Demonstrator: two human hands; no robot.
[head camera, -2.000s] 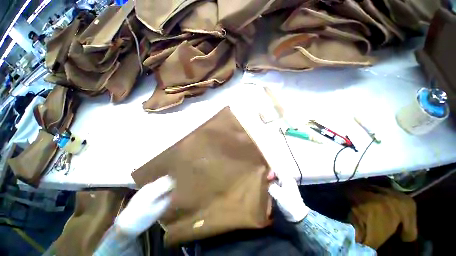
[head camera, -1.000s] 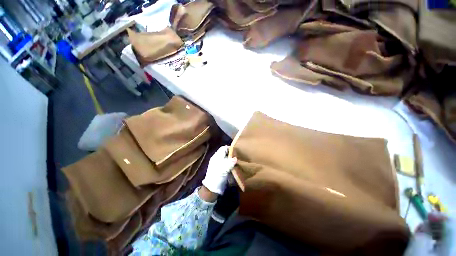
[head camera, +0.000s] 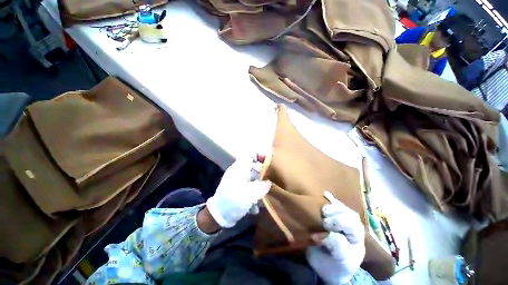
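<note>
A flat brown bag body (head camera: 312, 167) is held at the front edge of the white table, its pale-edged opening towards the left. My left hand (head camera: 237, 192), in a white glove with bare fingertips, grips the bag's left edge. My right hand (head camera: 340, 242), also white-gloved, is on the lower front part of the bag and pinches an edge there between thumb and fingers. The bag's inside and what lies under it are hidden.
Brown bags are piled on the white table (head camera: 184, 94) at the back and right, and others (head camera: 94, 133) are stacked at left. A blue-topped pot (head camera: 150, 28) stands far left, another (head camera: 445, 270) lower right. Slim tools (head camera: 390, 236) lie beside the bag. A person (head camera: 440, 39) is at upper right.
The view has swung. My right hand has come into clear view on the bag. The bag is now folded or turned so that it looks narrower. My left hand still holds its left edge.
</note>
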